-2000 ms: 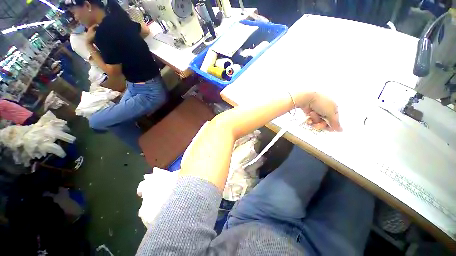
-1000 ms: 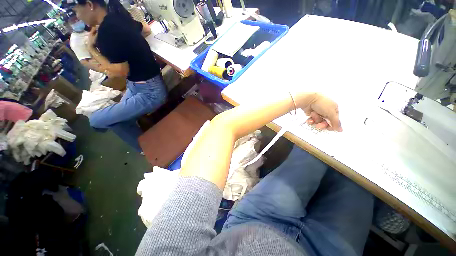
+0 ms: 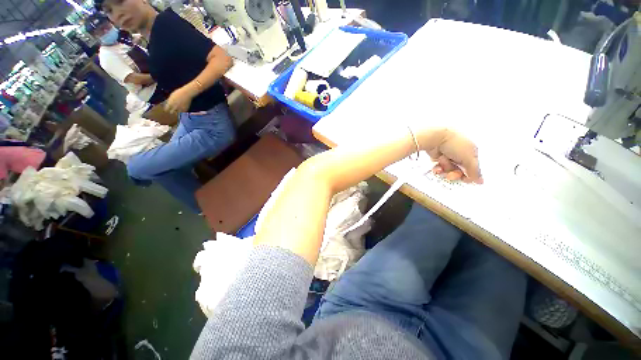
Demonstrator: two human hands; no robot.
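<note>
My left hand [image 3: 455, 156] rests on the white table [image 3: 450, 77] near its wood-coloured front edge, fingers curled down on a narrow white strip [image 3: 383, 202]. The strip runs from under the hand over the table edge and hangs down to the crumpled white cloth [image 3: 339, 246] beside my lap. The fingertips and the strip's end are partly hidden by the hand. Printed ruler-like markings [image 3: 587, 261] lie along the front of the table to the right. My right hand is not in view.
A sewing machine [image 3: 618, 84] stands at the right. A blue basket [image 3: 315, 114] with thread cones sits at the table's far left end. Another machine [image 3: 253, 28] is behind it. A seated person [image 3: 186, 70] is at the upper left, near a brown board [image 3: 246, 184].
The seated person at the upper left has turned their head towards me and lowered an arm. A masked person behind shows more clearly. My left hand and the strip have barely moved.
</note>
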